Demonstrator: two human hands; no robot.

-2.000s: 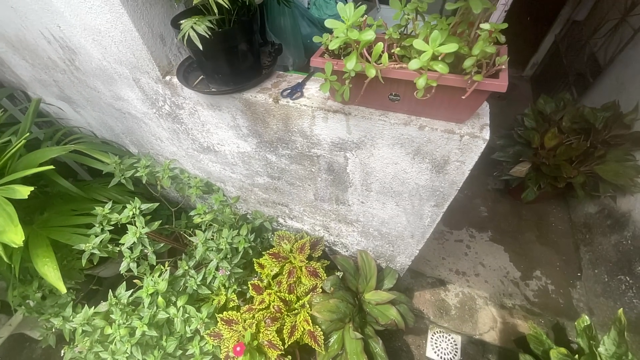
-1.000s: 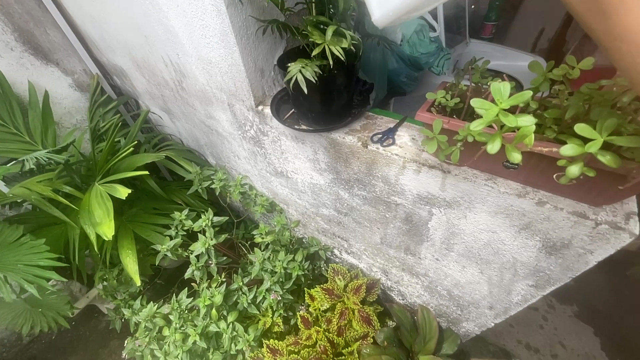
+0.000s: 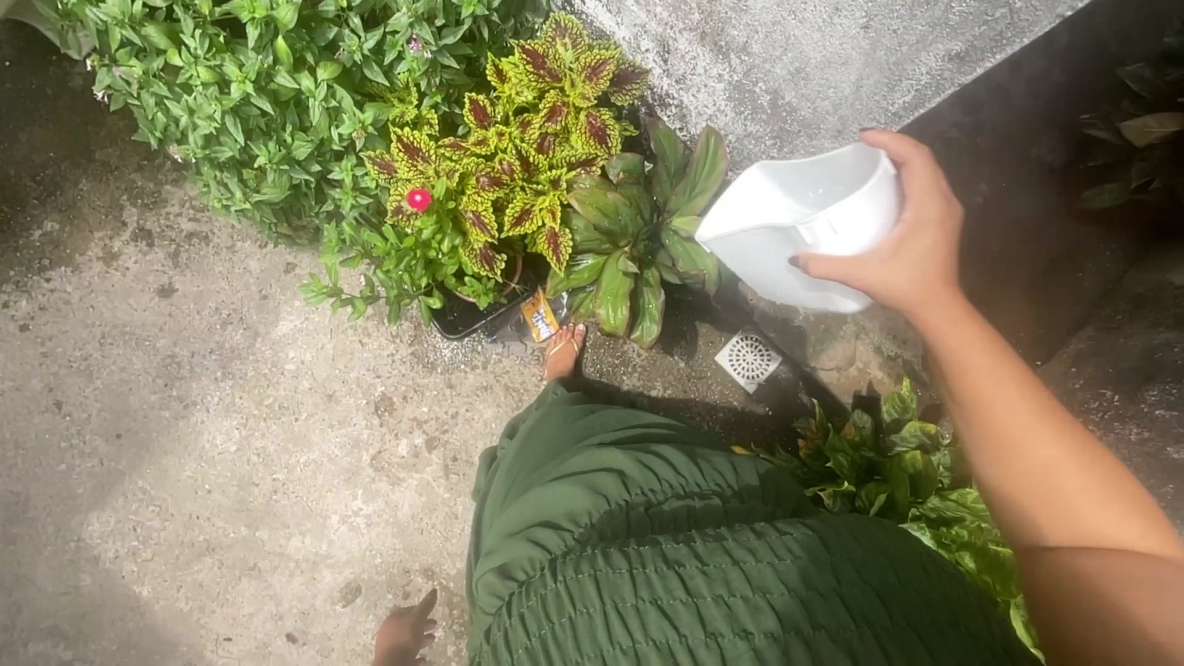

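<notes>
My right hand (image 3: 911,227) grips a white plastic pitcher (image 3: 805,227) by its rim and side, thumb in front and fingers behind. The pitcher is tilted, its spout facing left beside a broad-leaved green plant (image 3: 615,296); a little water seems to lie inside. Left of that plant stands a yellow and maroon coleus (image 3: 555,120), with a small red-pink flower (image 3: 419,201) at its lower left. My left hand (image 3: 407,629) hangs low over the concrete at the bottom edge, partly cut off, with its fingers apart and nothing seen in it.
A square white floor drain (image 3: 748,361) lies below the pitcher. An orange packet (image 3: 539,315) rests by my sandalled foot (image 3: 564,350) and a black planter (image 3: 472,314). A rough white wall (image 3: 786,65) rises behind, bushy green plants (image 3: 277,102) stand upper left, and leafy plants (image 3: 888,462) lower right.
The view has swung down to the floor. The white pitcher, only partly seen at the top one second ago, is now in full view in my right hand. My left hand has come into view.
</notes>
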